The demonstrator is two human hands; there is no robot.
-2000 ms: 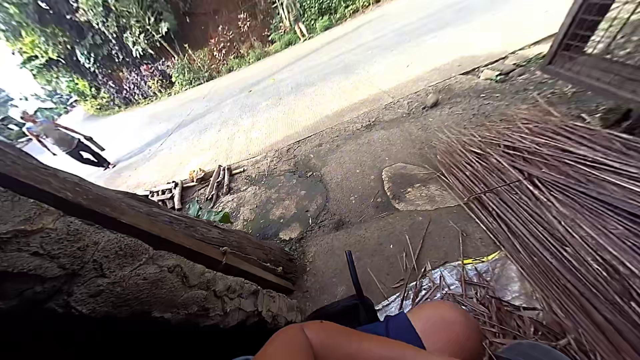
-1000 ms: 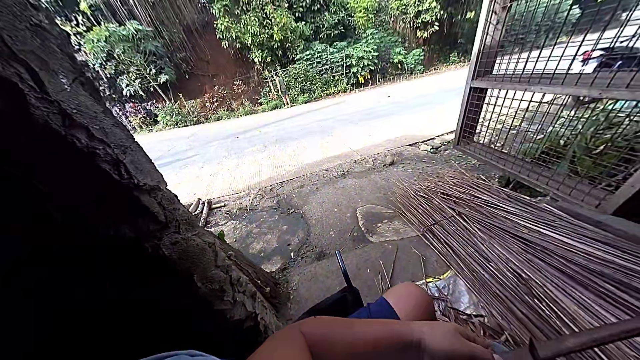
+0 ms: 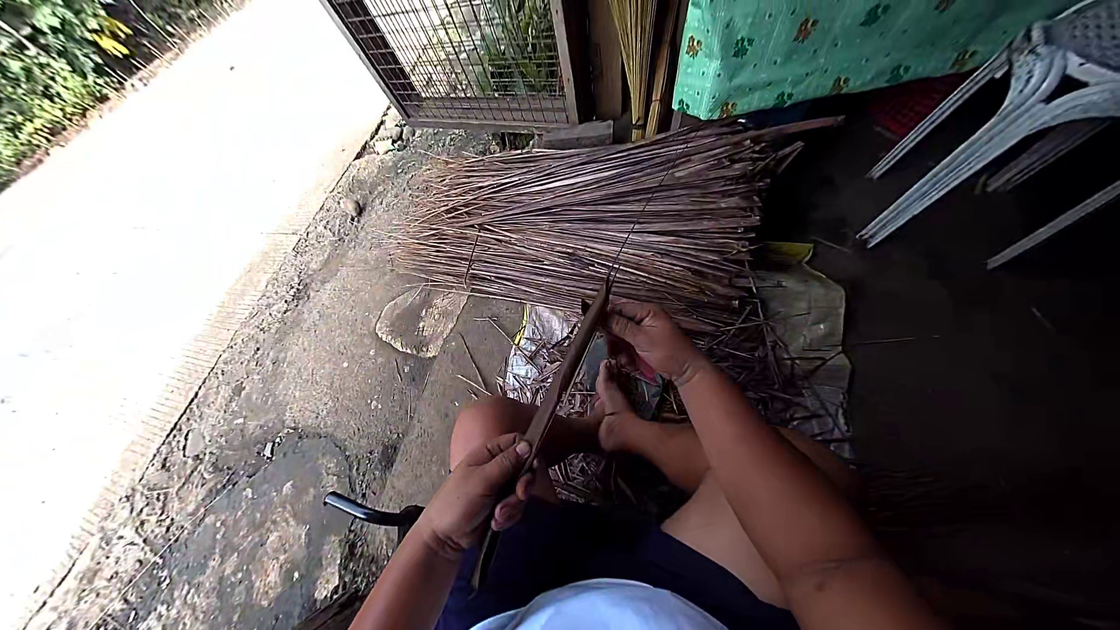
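My left hand (image 3: 490,490) is closed around the lower part of a long, flat brown strip, perhaps a dried palm leaf (image 3: 560,385), held at a slant over my lap. My right hand (image 3: 646,337) pinches near its upper end, where a thin dark strand extends upward. Whether the right hand also holds a blade cannot be told. Beyond my hands lies a large bundle of thin brown sticks (image 3: 595,219), tied with a cord. Scraps and shavings lie on a whitish sack (image 3: 809,324) around my crossed legs and bare foot.
A wood-framed wire-mesh panel (image 3: 490,66) stands behind the bundle. To the right are a green patterned cloth (image 3: 787,52) and white plastic chairs (image 3: 1006,114). Pale upright sticks (image 3: 634,52) lean beside the cloth. A black bent bar (image 3: 363,509) is at my left; a road (image 3: 131,245) runs beyond.
The view has swung right and down. Both hands and the brown strip are now in full view; one second ago only one hand and part of a dark strip showed at the lower right.
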